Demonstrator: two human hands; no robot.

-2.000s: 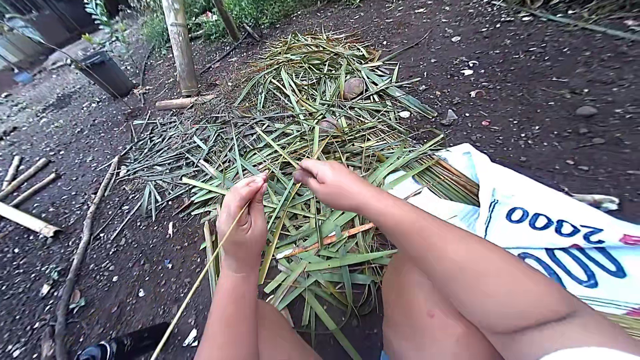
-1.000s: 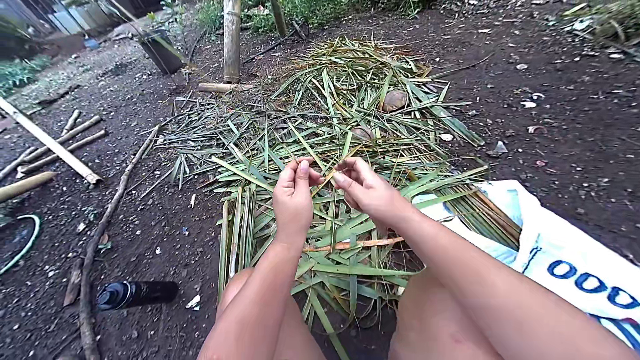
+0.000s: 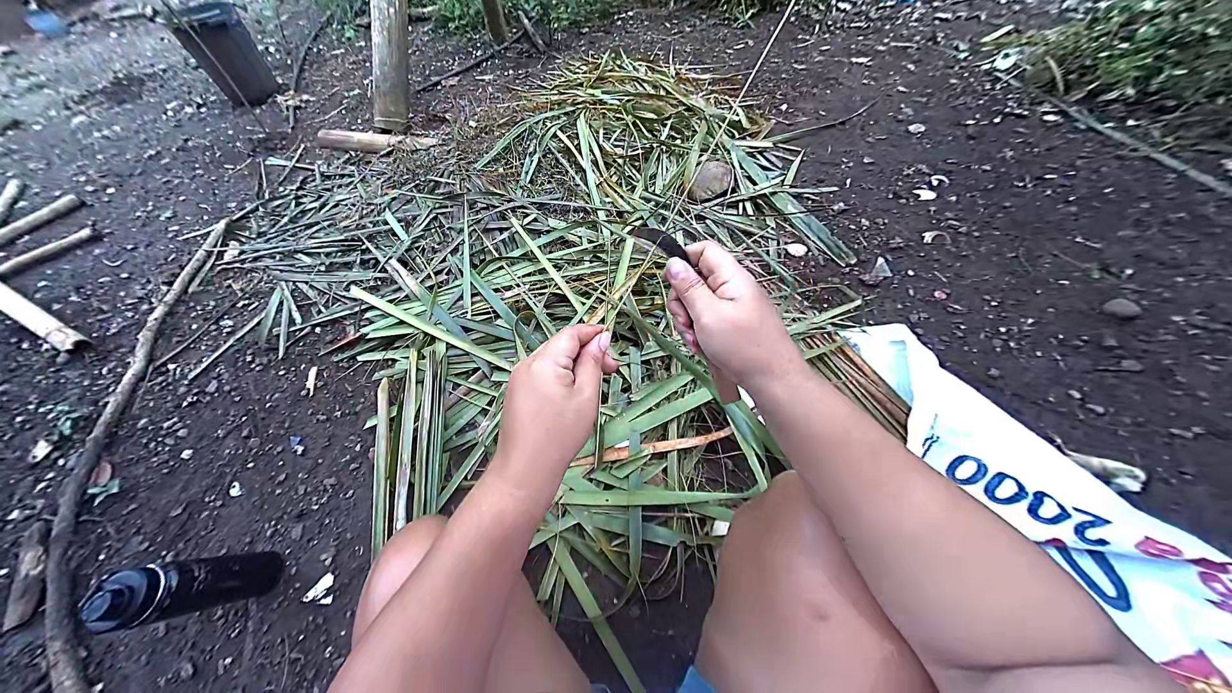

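Note:
My left hand [image 3: 560, 390] pinches the end of a thin leaf strip between thumb and forefinger, over the heap of green leaf strips. Just to its right and a little farther off, my right hand [image 3: 724, 308] is closed around a small knife with a dark, curved blade [image 3: 661, 243] that points up and left. A green leaf strip [image 3: 664, 337] hangs beside the right hand; whether that hand also holds it, I cannot tell. Cut leaf strips [image 3: 635, 500] lie loosely below and around both hands, and a longer bundle [image 3: 409, 448] lies at left.
A black bottle [image 3: 183, 589] lies at lower left, near a long crooked stick [image 3: 135, 371]. Bamboo pieces [image 3: 43, 318] are at far left. A wooden post [image 3: 390, 67] and a dark bucket [image 3: 226, 53] stand behind. A white printed sack [image 3: 1001, 462] lies at right; a stone [image 3: 712, 180] rests on the leaves.
The hands were close together a second ago and are now farther apart, with the right one raised. The knife blade now shows plainly. The view has shifted.

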